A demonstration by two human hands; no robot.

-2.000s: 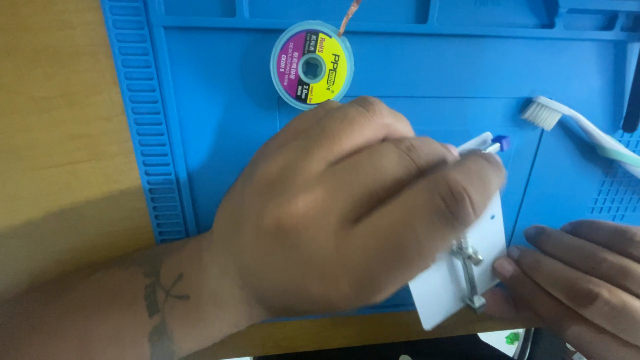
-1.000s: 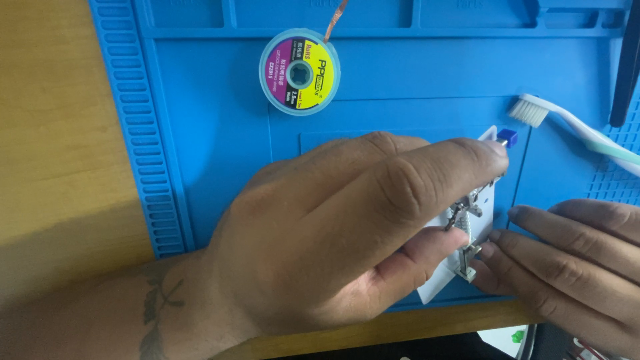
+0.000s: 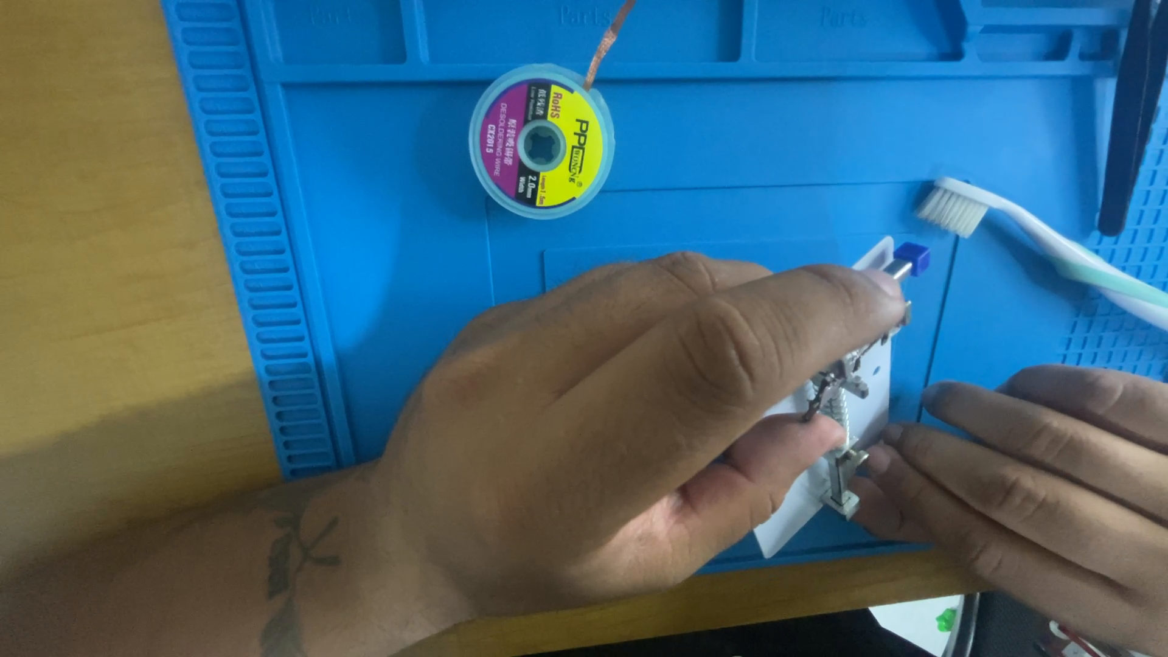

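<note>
A small metal clamp fixture with a spring and a white base plate lies tilted on the blue mat. My left hand reaches over it from the left, thumb and a finger on its metal parts; what lies under the palm is hidden. A blue cap sticks out past the fingertip at the plate's upper end. On the right, my right hand rests with its fingertips against the lower right side of the fixture, its fingers fairly straight.
A spool of desoldering wire, its copper braid pulled out upward, lies on the blue silicone mat. A white toothbrush lies at the right, near black tweezers. The wooden table edge runs along the bottom.
My left thumb and finger have spread apart over the fixture, so more of its metal jaws show between them. My right hand has stayed beside its lower end.
</note>
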